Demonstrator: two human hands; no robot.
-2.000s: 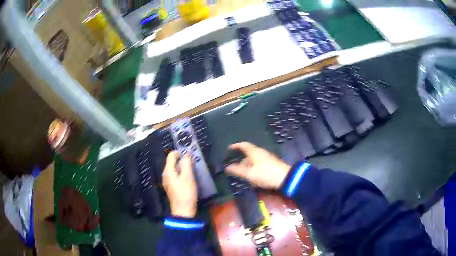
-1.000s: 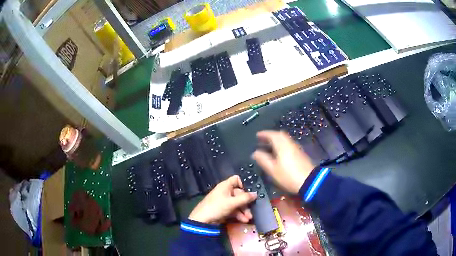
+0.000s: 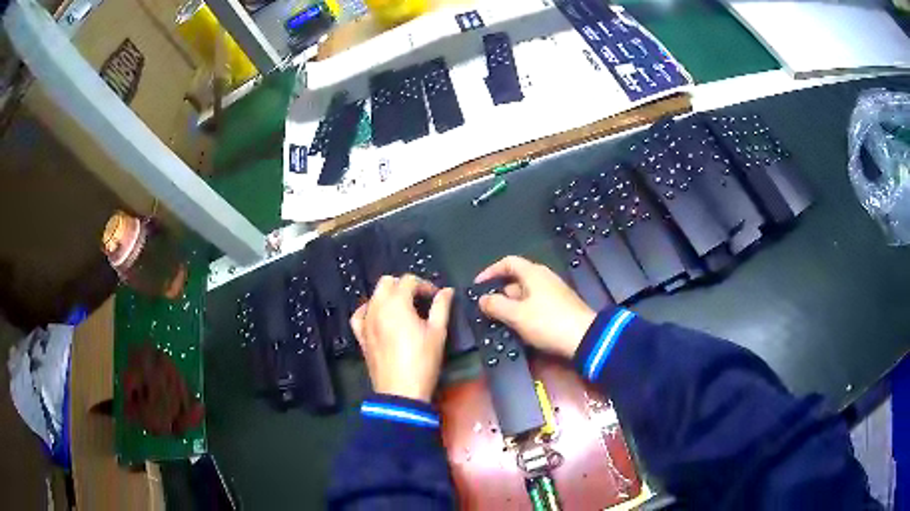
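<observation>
A black remote control (image 3: 514,389) lies buttons up on the reddish-brown test fixture (image 3: 589,439), beside its yellow part (image 3: 545,407). My right hand (image 3: 534,307) has its thumb and fingers on the remote's upper end. My left hand (image 3: 402,337) is just left of it, thumb and fingers bent, at the right end of the left row of remotes (image 3: 309,339). Something dark shows between its thumb and fingers; whether it is gripped is unclear. Green batteries (image 3: 542,493) show at the fixture's near end.
An overlapping pile of remotes (image 3: 688,210) lies at right, near a clear plastic bag (image 3: 883,165). Behind are loose green batteries (image 3: 490,191) and a white printed sheet (image 3: 399,175) bearing several remotes. A pale post (image 3: 150,140) and an orange-lidded jar (image 3: 124,238) stand left.
My left hand has moved off the remote on the fixture, up and left towards the left row. My right hand has come down onto that remote's upper end. The view has shifted slightly.
</observation>
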